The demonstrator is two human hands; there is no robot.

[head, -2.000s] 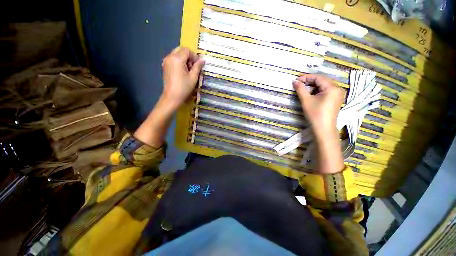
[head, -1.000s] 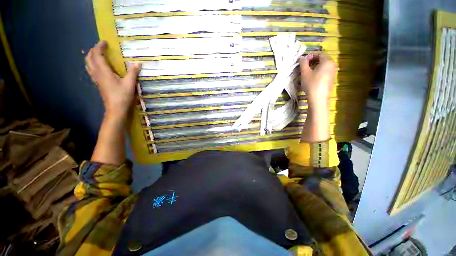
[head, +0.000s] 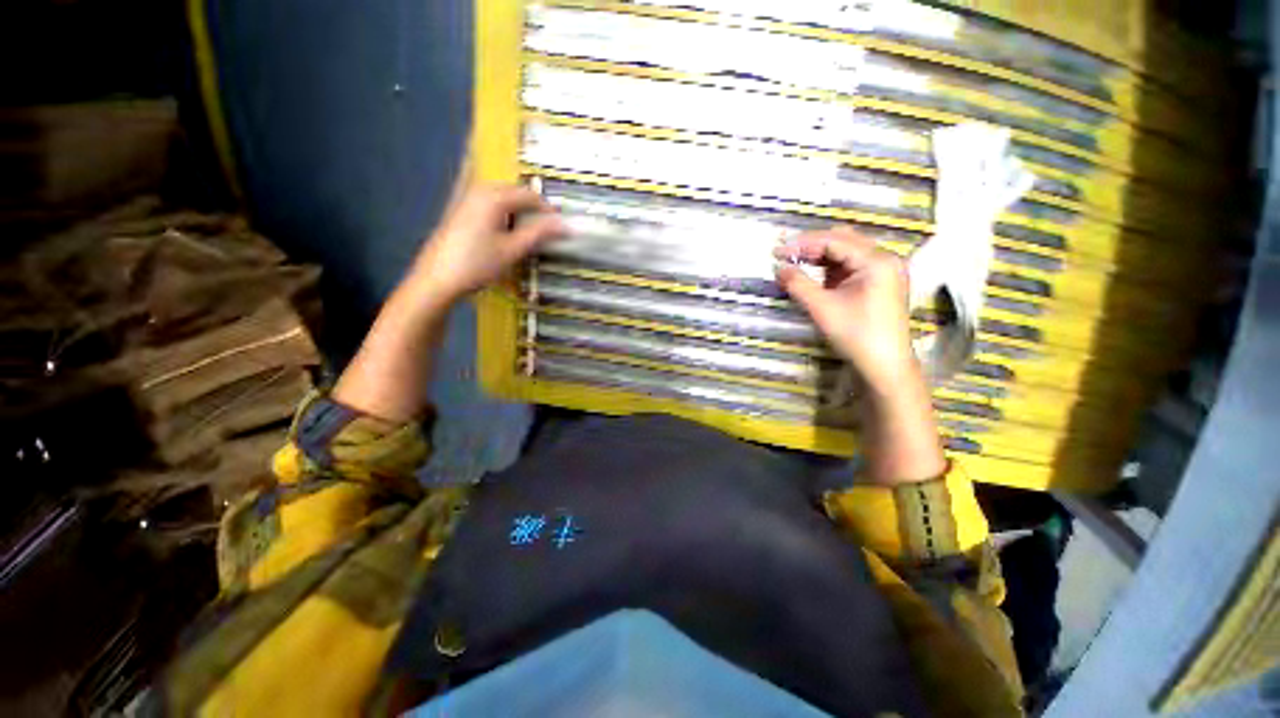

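The yellow template board (head: 496, 330) lies in front of me. White zippers (head: 674, 105) fill the upper slots; the lower slots look grey and silvery. A blurred white zipper (head: 674, 246) stretches between my hands over a slot just below the filled ones. My left hand (head: 491, 239) pinches its left end at the board's left edge. My right hand (head: 849, 288) pinches its right end with thumb and fingers. A loose zipper bundle (head: 969, 183) lies across the slots right of my right hand, its lower part curled and partly hidden by that hand.
Brown sewn goods (head: 225, 337) are stacked at the left. A dark floor area (head: 337, 112) lies beyond the board's left edge. A grey metal table (head: 1179, 533) is at the right, with part of a second slotted board (head: 1242, 631) at the lower right rim.
The view has swung, shifting the board right. My right hand has moved from the bundle's right side to its left, and a zipper now spans both hands. My left hand has closed from a spread pose.
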